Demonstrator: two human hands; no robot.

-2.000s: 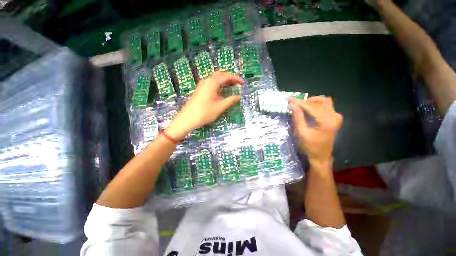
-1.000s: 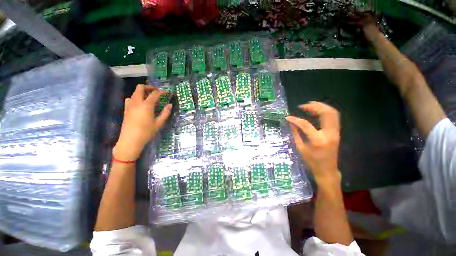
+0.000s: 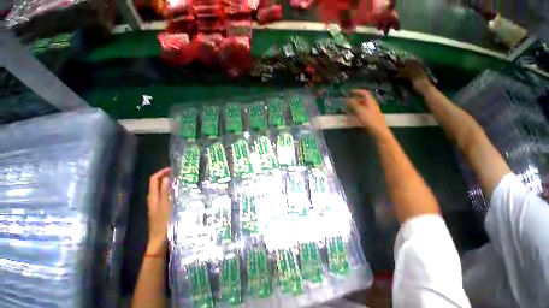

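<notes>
The clear blister tray lies in front of me, with rows of green circuit boards in its pockets. Glare hides parts of the third row. My left hand is at the tray's left edge, gripping it, with part of the hand hidden by the rim. My right hand is beyond the tray's upper right corner, at the near edge of the loose board pile. Its fingertips are small and blurred, so I cannot tell if it holds anything.
A tall stack of blister trays stands at the left. Red bubble bags lie on the green belt beyond, behind a pale rail. At the right, another person's arm reaches into the pile, near a neighbour's tray stack.
My right hand has moved from the tray's right side forward to the pile. My left hand has moved off the boards to the tray's left edge. The view has tilted up, showing more belt.
</notes>
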